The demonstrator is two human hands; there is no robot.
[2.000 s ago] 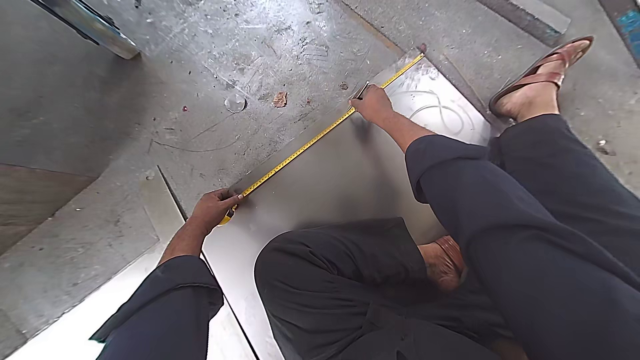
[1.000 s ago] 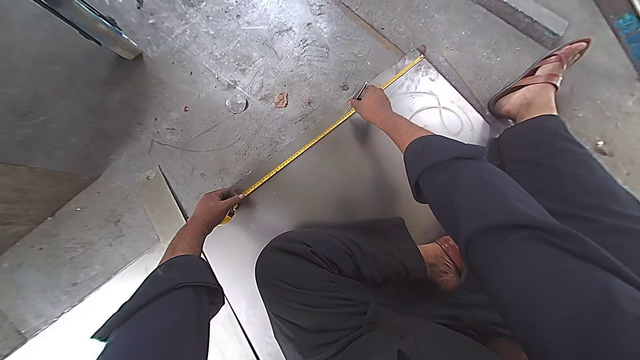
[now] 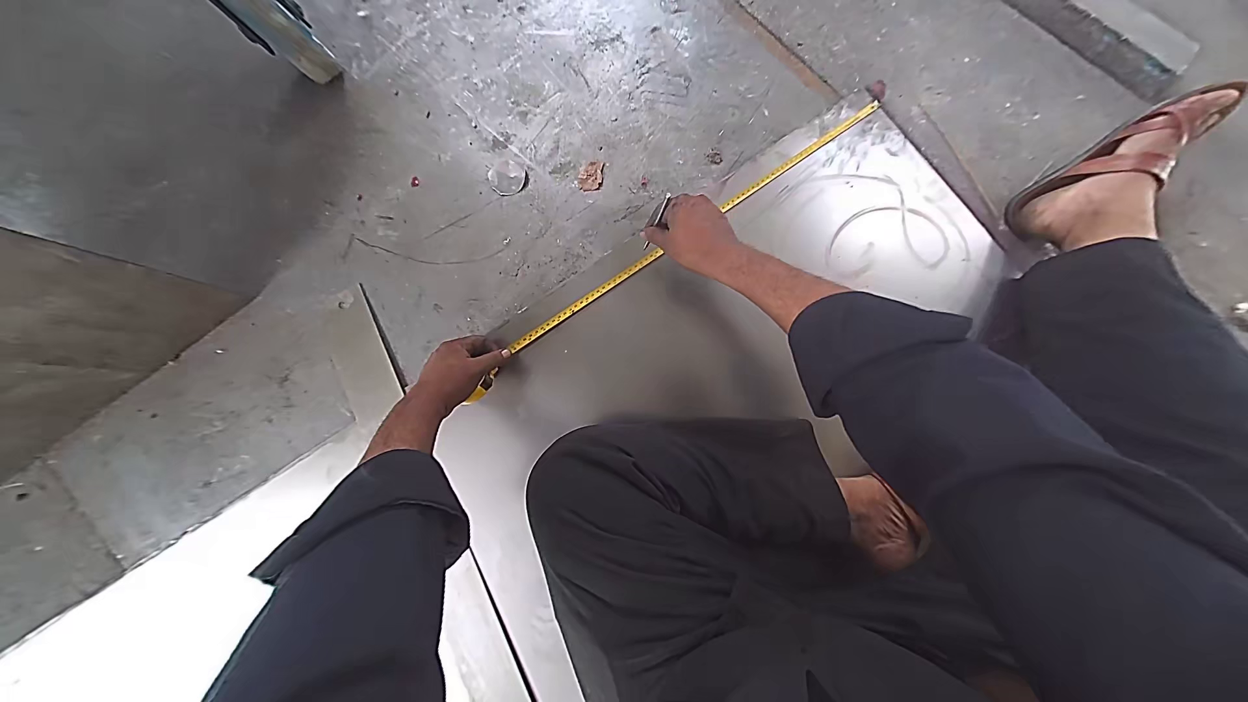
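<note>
A yellow tape measure (image 3: 604,289) is drawn out along the upper edge of a shiny metal sheet (image 3: 575,390), its far end at the sheet's upper right corner. My left hand (image 3: 458,372) grips the tape's case at the sheet's left side; the yellow case shows partly below the fingers. My right hand (image 3: 694,234) rests over the tape about midway and holds a thin metal marking tool (image 3: 659,216), whose exact kind I cannot tell. Curved scuff lines show on the sheet right of this hand.
My sandalled foot (image 3: 1121,175) is at the right, by the sheet's edge, and my bent leg lies over the sheet. Another pale metal sheet (image 3: 224,556) lies at the lower left. A metal bar (image 3: 1102,44) is at the upper right, and a metal piece (image 3: 292,39) at the upper left.
</note>
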